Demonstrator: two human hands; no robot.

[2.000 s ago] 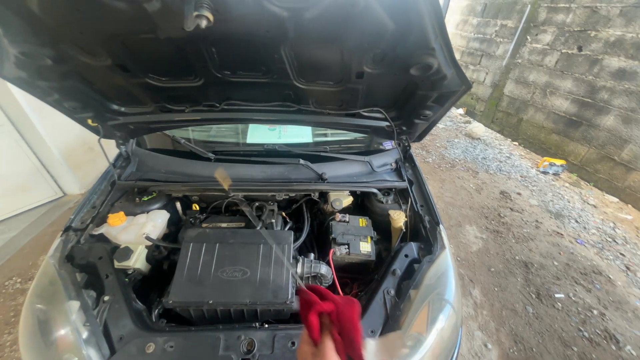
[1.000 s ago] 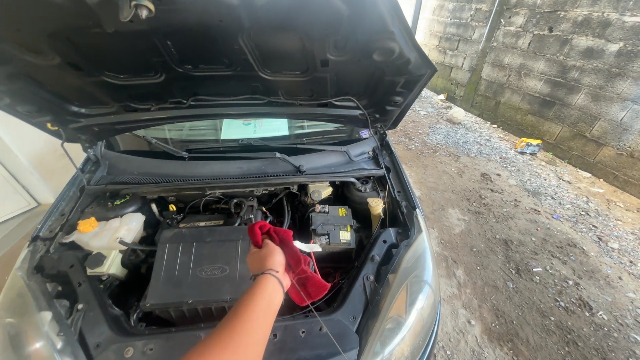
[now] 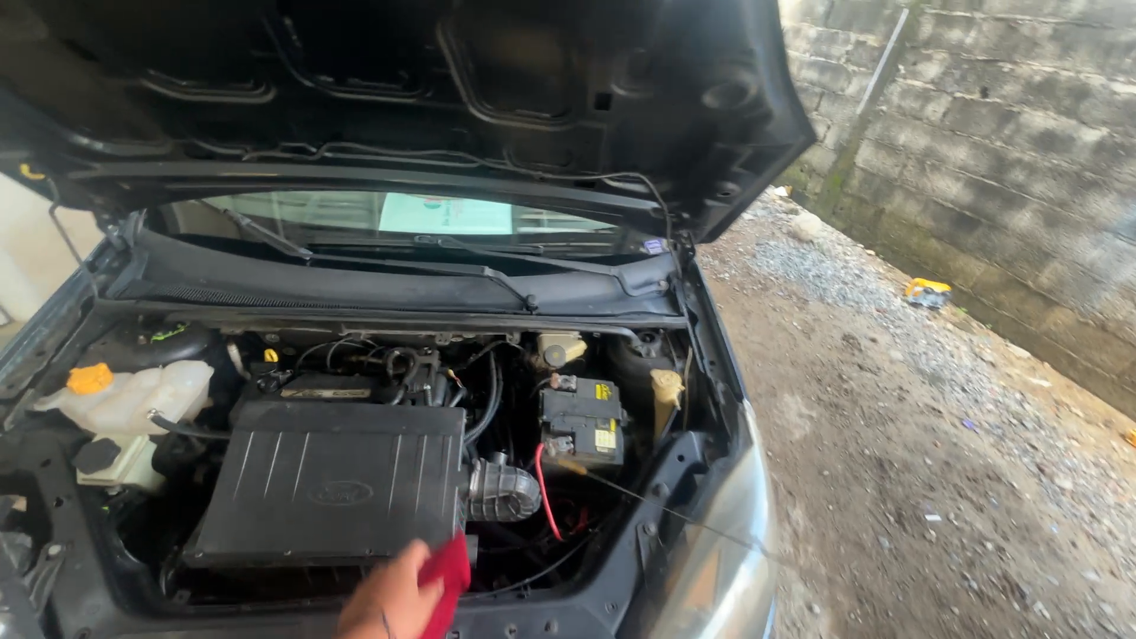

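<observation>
At the bottom, my left hand (image 3: 398,596) grips a folded red cloth (image 3: 449,577), just in front of the black engine cover (image 3: 328,484) with an oval emblem. A thin metal rod, apparently an oil dipstick (image 3: 674,513), slants from the right over the headlight, its blurred brownish tip near the lower edge of the black car battery (image 3: 581,417). The rod and the cloth are apart. My right hand is out of view, and what holds the rod's far end cannot be seen. A ribbed air intake hose (image 3: 504,491) and a red cable (image 3: 545,497) lie between cover and battery.
The raised hood (image 3: 399,89) hangs over the engine bay. A white coolant tank with an orange cap (image 3: 90,379) sits at left. The headlight (image 3: 723,532) and front crossmember (image 3: 532,612) border the bay. Gravel ground (image 3: 852,426) and a block wall (image 3: 1003,151) lie to the right.
My left hand, with the red cloth, has moved down from over the engine bay to the bottom of the view. The cloth has come away from the rod.
</observation>
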